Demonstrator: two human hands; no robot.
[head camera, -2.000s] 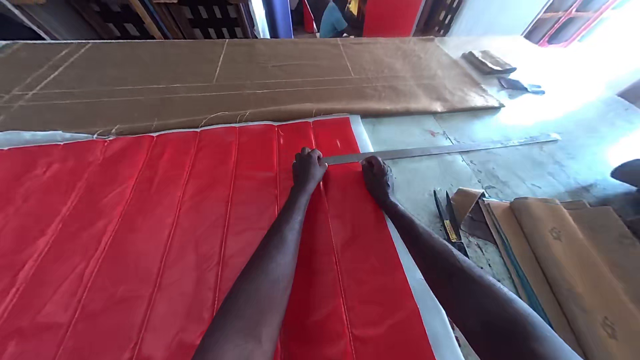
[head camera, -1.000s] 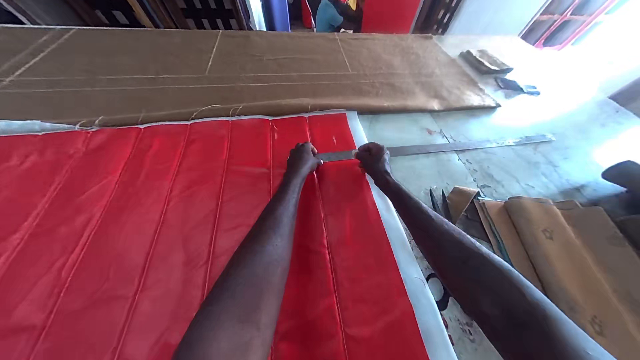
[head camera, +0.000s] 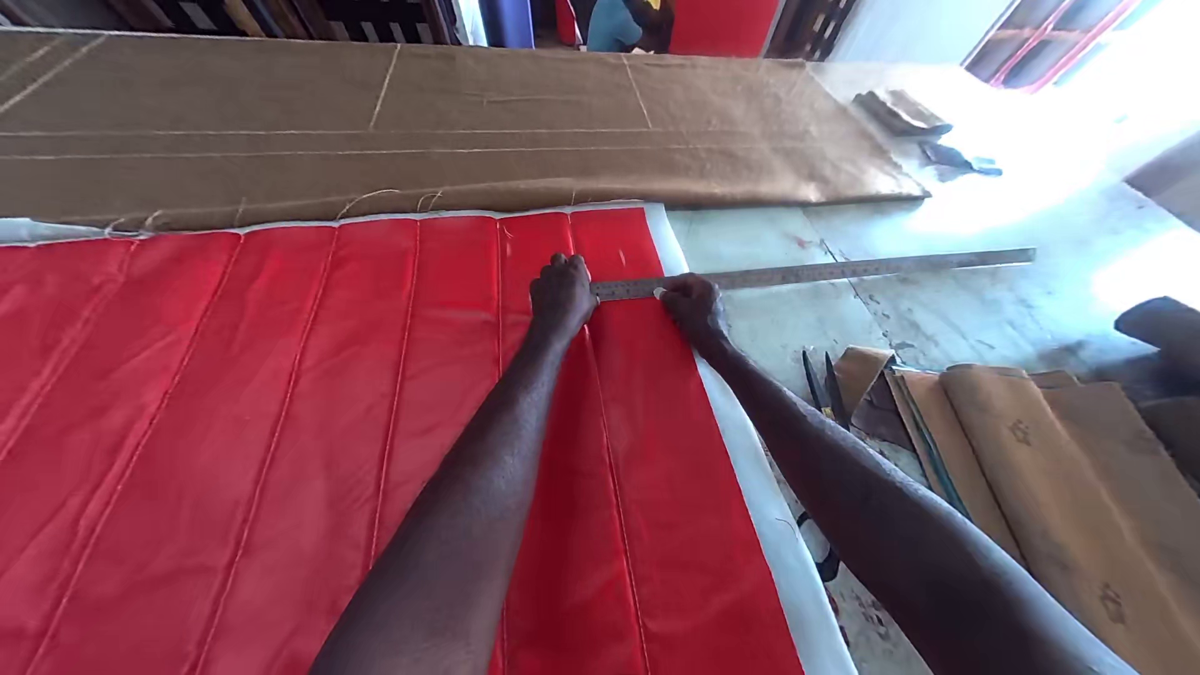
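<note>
A metal ruler (head camera: 797, 274) lies crosswise over the right edge of a red quilted sheet (head camera: 309, 403), its far end out over the table. My left hand (head camera: 562, 292) grips the ruler's near end, close to a stitched seam. My right hand (head camera: 692, 302) holds the ruler at the sheet's border, something small and pale at its fingertips. Parallel seams run along the red sheet, and a white backing (head camera: 750, 469) shows past its right edge.
Brown cloth (head camera: 487, 103) with chalk lines lies behind the red sheet. Scissors (head camera: 830, 389), partly hidden by my right forearm, and folded brown material (head camera: 1059, 469) lie at the right. Small folded scraps (head camera: 902, 112) rest at the back right. A person (head camera: 619, 23) is in the background.
My hands remain at the ruler near the sheet's right edge. The ruler lies in about the same place across it.
</note>
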